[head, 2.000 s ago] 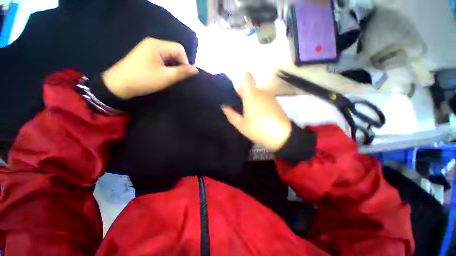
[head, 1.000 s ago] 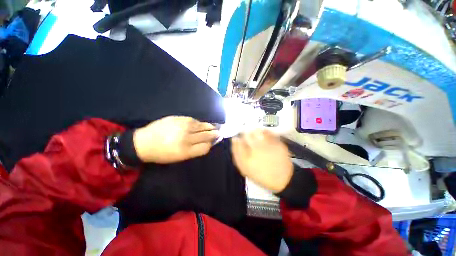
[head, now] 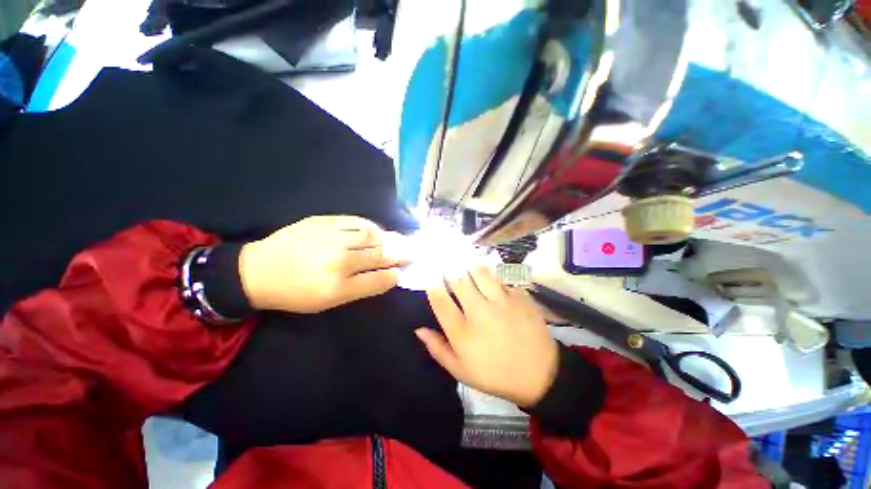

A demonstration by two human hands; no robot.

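Note:
A large black garment panel [head: 229, 162] lies over the table and down across the lap. My left hand [head: 320, 265] lies on it just left of the needle area, fingertips together at a small pale piece. My right hand [head: 492, 329] lies with fingers spread, its fingertips just below the presser foot area. The sewing machine [head: 563, 124] head leans over both. Bright lamp glare hides the needle and the cloth edge at the fingertips. Black-handled scissors [head: 635, 340] lie right of my right hand, blades partly under the machine.
A phone [head: 606, 250] with a purple screen lies under the machine arm. A ruler strip [head: 497, 432] runs along the table's front edge. A blue plastic basket [head: 840, 444] shows at the lower right. Dark cloth pieces [head: 296, 38] lie at the back left.
The view has tilted up and closer to the machine head. Both hands have come together at the needle area; the right hand's fingers are now spread flat. The scissors have not visibly moved on the table.

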